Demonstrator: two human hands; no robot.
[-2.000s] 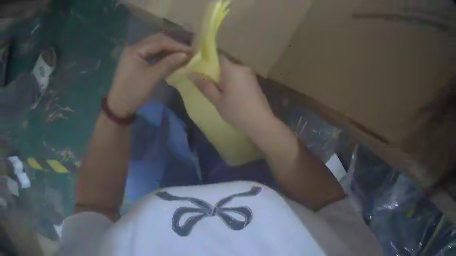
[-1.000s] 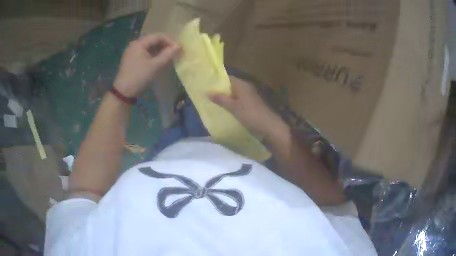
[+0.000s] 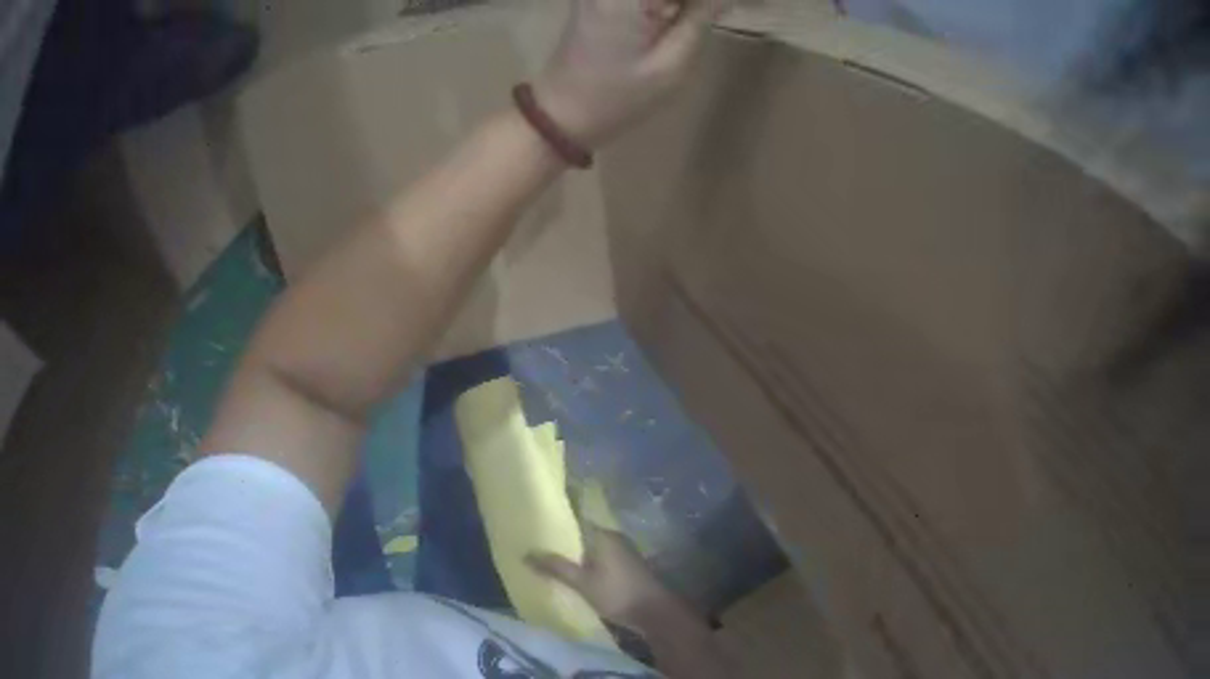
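My right hand holds a folded stack of yellow label sheets low in front of my body. The thumb lies on top of the stack. My left hand, with a red bracelet at the wrist, reaches forward to the top edge of a large brown carton. Its fingers are partly cut off by the upper rim of the picture. Whether a label is between those fingertips cannot be told.
More brown cardboard stands ahead and to the left, behind my left arm. Green floor shows at the left, and scuffed blue-grey floor between the cartons. Dark cloth-like shapes are at the upper left.
My left hand has moved from beside the yellow sheets up and forward to the carton's top edge. My right hand has lowered with the sheets. The carton is now closer in view.
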